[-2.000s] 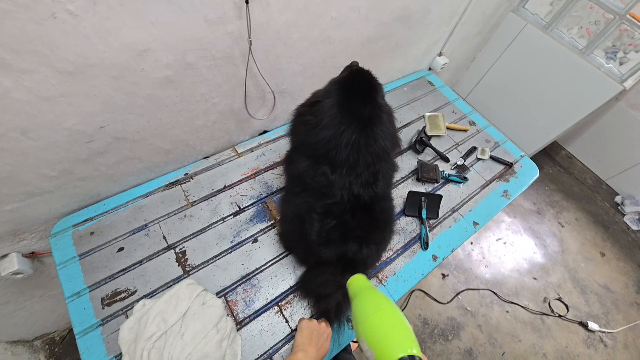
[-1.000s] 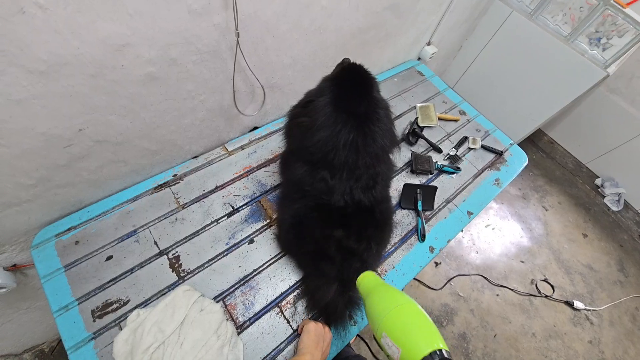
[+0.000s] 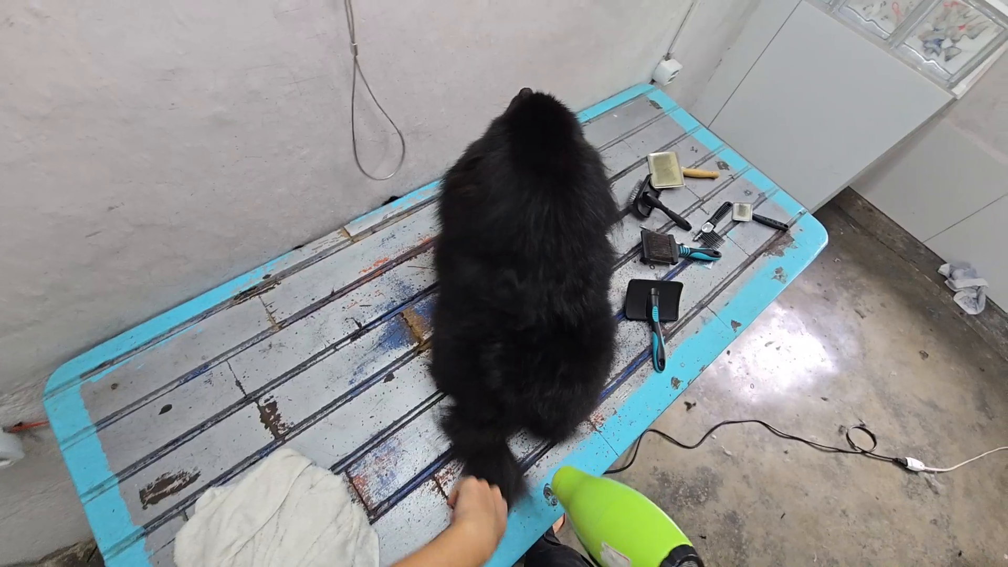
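Note:
A long-haired black dog (image 3: 524, 268) sits on the worn table (image 3: 197, 402), its back toward me and its tail (image 3: 488, 465) at the near edge. My left hand (image 3: 479, 508) is closed on the end of the tail. A lime-green hair dryer (image 3: 618, 516) points up and left from the bottom edge, its nozzle close to the table's blue rim, right of the tail. My right hand is outside the frame, so its hold on the dryer cannot be seen.
Right of the dog lie a large slicker brush (image 3: 654, 301), several other grooming brushes, and a dematting rake (image 3: 713, 224). A crumpled white towel (image 3: 276, 516) is at the near left. A cable loop (image 3: 378, 118) hangs by the wall. A power cord (image 3: 756, 422) crosses the floor.
The dryer's nozzle has moved away from the tail, toward the table's near edge. My left hand, beside the tail earlier, is now on its end, and the tail lies further left.

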